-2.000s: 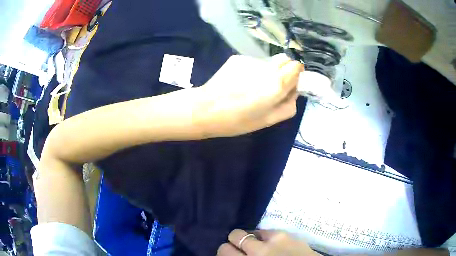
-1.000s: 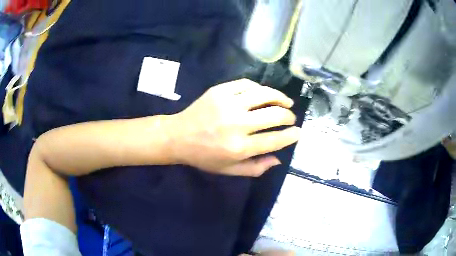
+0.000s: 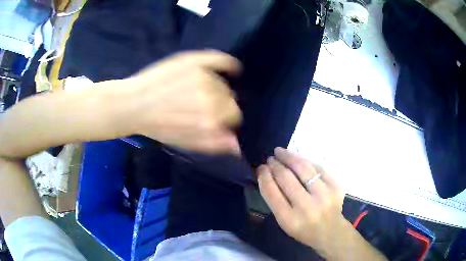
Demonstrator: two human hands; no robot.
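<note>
A large dark garment [image 3: 278, 76] lies over the table's left part and hangs down over its front edge. A white label [image 3: 194, 6] shows at the top, cut by the picture edge. My left hand [image 3: 191, 104] is blurred over the garment, its fingers curled; whether it grips cloth is unclear. My right hand [image 3: 301, 196], with a ring, holds the garment's edge between its fingertips at the table's front. Small metal needle-area parts [image 3: 322, 12] show at the top beside the garment's right edge.
A second dark cloth [image 3: 434, 97] lies at right on the white table [image 3: 357, 153]. A clear-and-white round part [image 3: 353, 18] is near the needle. Blue crates [image 3: 105, 193] stand below left. Yellow-and-white strips [image 3: 46, 71] hang at left. A red-edged container [image 3: 421, 242] is below right.
My left hand has moved from the needle area down and left. The label now sits higher in view. The machine head has left the view. My right hand has come fully into view on the cloth edge.
</note>
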